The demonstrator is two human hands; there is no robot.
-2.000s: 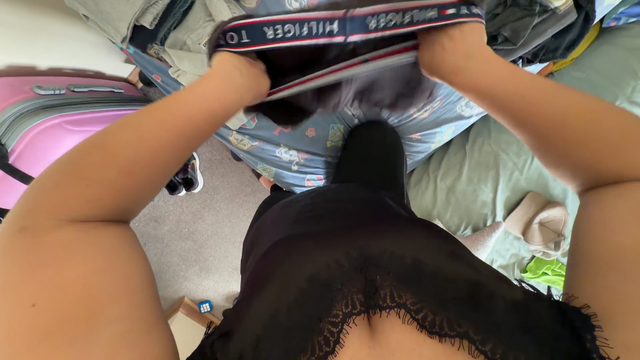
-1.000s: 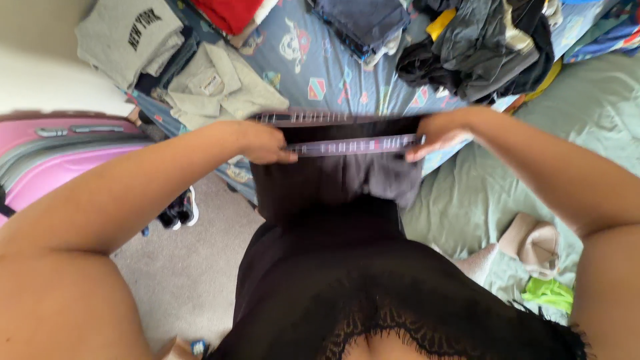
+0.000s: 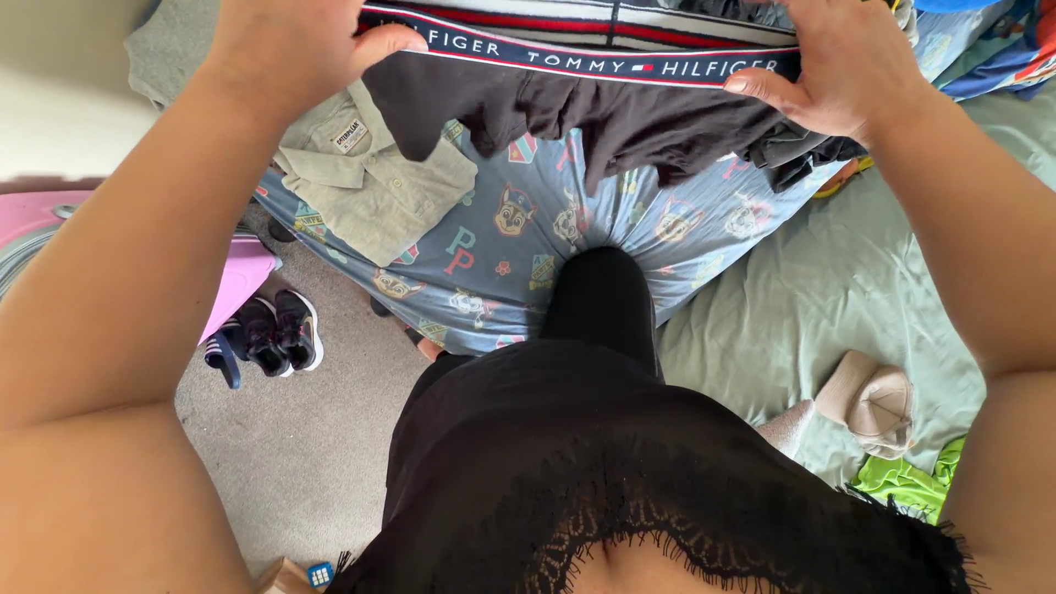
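Black boxer briefs (image 3: 528, 103) with a navy, white and red Tommy Hilfiger waistband hang stretched between my hands at the top of the view. My left hand (image 3: 305, 45) grips the waistband's left end, thumb along its front. My right hand (image 3: 841, 62) grips the right end the same way. The dark fabric hangs in folds over a bed with a blue cartoon-print sheet (image 3: 495, 247). A grey-beige polo shirt (image 3: 384, 186) lies folded on that sheet, below and right of my left hand. Dark clothes (image 3: 796, 157) lie partly hidden under my right hand.
On the left, a pink suitcase (image 3: 239, 276) stands by dark sneakers (image 3: 280, 334) and a striped slide sandal (image 3: 221, 359) on carpet. On the right, a green sheet (image 3: 775, 305) bears a beige cap-like item (image 3: 870, 404) and a lime-green cloth (image 3: 903, 487). My black-clad knee rests against the bed.
From one second ago, both hands have moved forward, away from my body, and farther apart, with the briefs' waistband stretched between them. The briefs were over my lap then.
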